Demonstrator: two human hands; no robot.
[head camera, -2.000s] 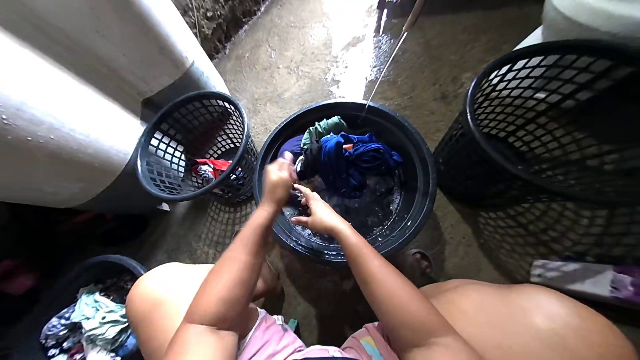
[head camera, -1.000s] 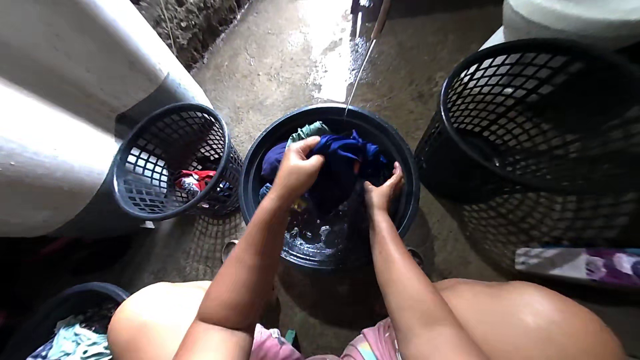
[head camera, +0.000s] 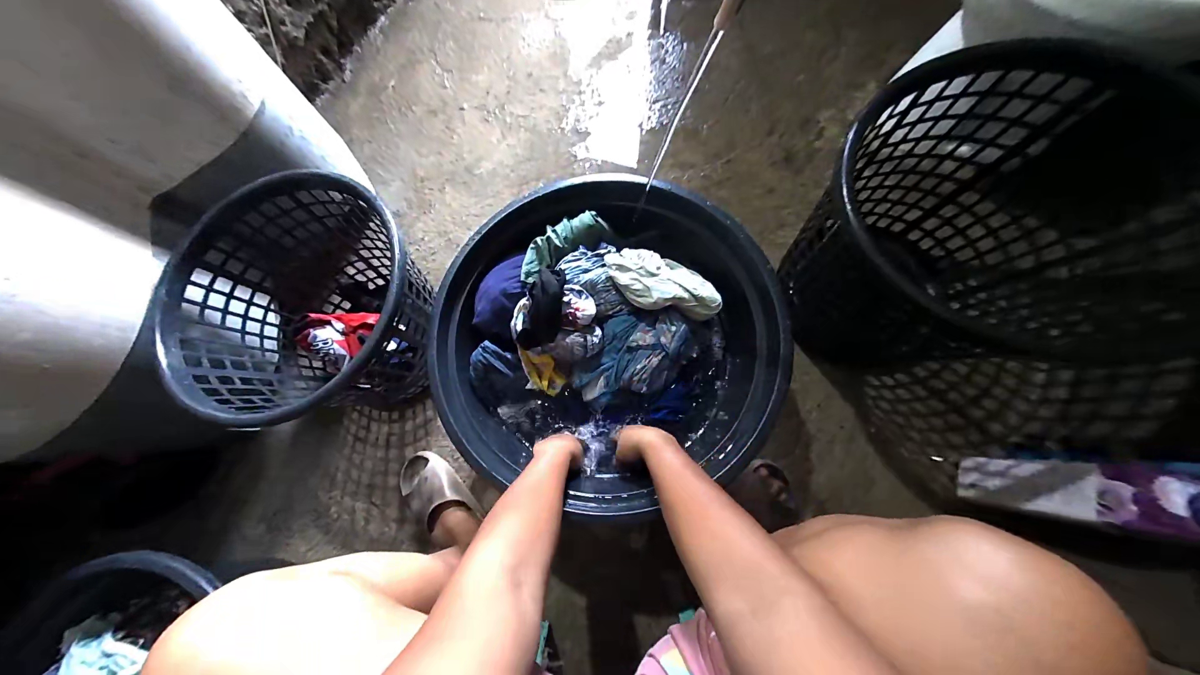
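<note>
A round black plastic tub (head camera: 773, 347) stands on the floor between my feet, holding water and a heap of wet clothes. In the heap are a green cloth (head camera: 562, 242), a pale cloth (head camera: 661, 283), a patterned blue-green garment (head camera: 637, 356), a yellow piece (head camera: 541, 371) and a dark purple cloth (head camera: 497, 298). My left hand (head camera: 560, 446) and my right hand (head camera: 640, 442) reach down into the splashing water at the near side of the tub. Their fingers are under the water, so what they touch is hidden. A thin stream of water (head camera: 677, 122) falls into the tub's far side.
A black mesh basket (head camera: 398, 272) with a red garment (head camera: 342, 333) stands on the left. A larger mesh basket (head camera: 848, 187) is on the right, near a white and purple packet (head camera: 1078, 492). Another tub (head camera: 141, 562) with clothes sits at lower left. The concrete floor (head camera: 450, 94) is wet.
Both hands have moved down to the tub's near side, into the water. The dark blue cloth that was between them a second ago no longer lies on top; the patterned and pale clothes now show.
</note>
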